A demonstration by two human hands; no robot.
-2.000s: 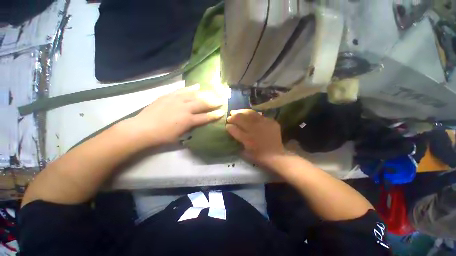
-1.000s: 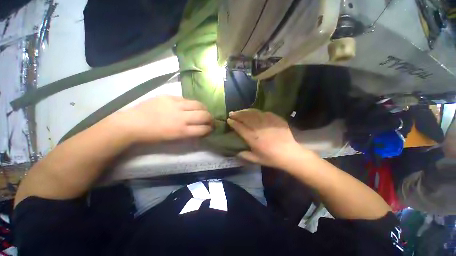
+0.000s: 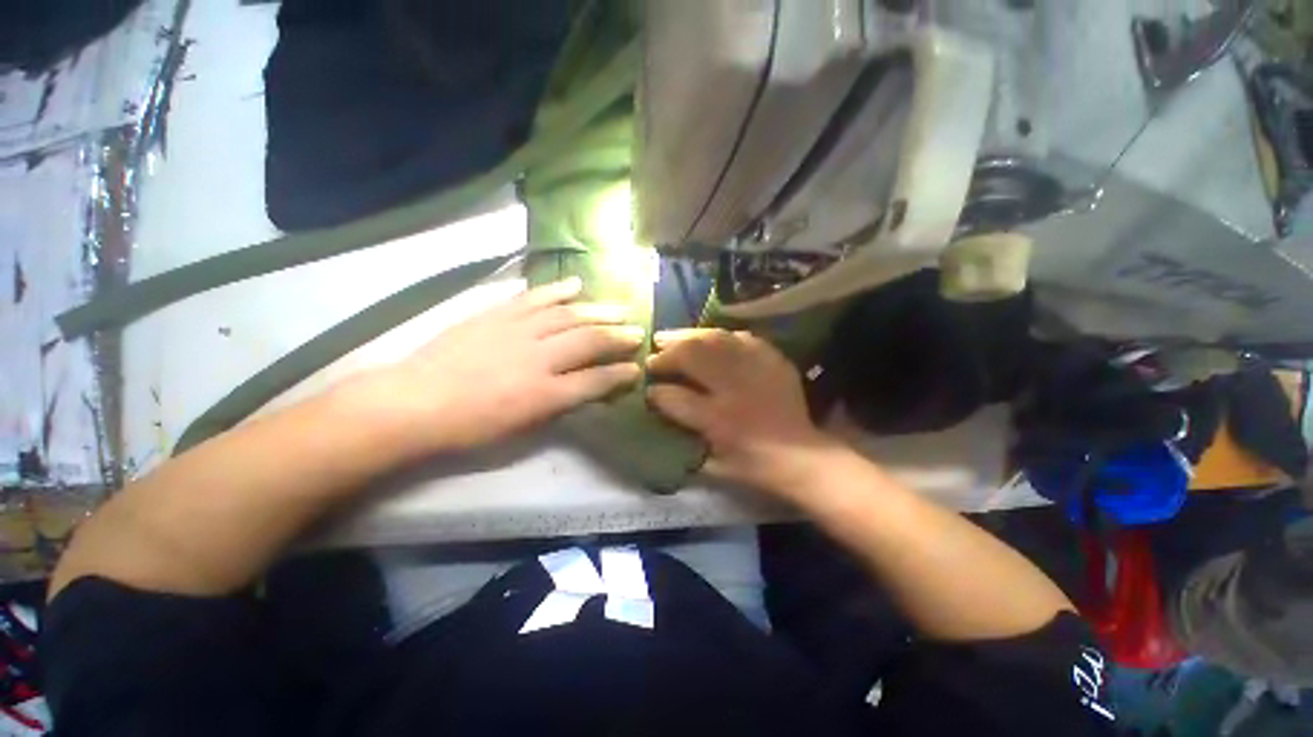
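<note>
An olive-green fabric piece lies under the lamp, in front of the off-white sewing machine head. My left hand rests flat on it, fingers spread and pointing at the lit seam. My right hand is just right of the seam, with thumb and fingertips closed on the fabric edge. The needle and presser foot are hidden in glare and behind the head. Two olive strips trail left; the upper strip reaches the taped part.
A flat black panel lies at upper left. Black cloth is bunched right of my right hand. A blue item and red stool are at the right. The white table's front edge runs before my body.
Since one second ago my left fingers have spread and moved onto the fabric beside the seam. The green piece's near end now hangs lower between my hands. The camera view has also shifted.
</note>
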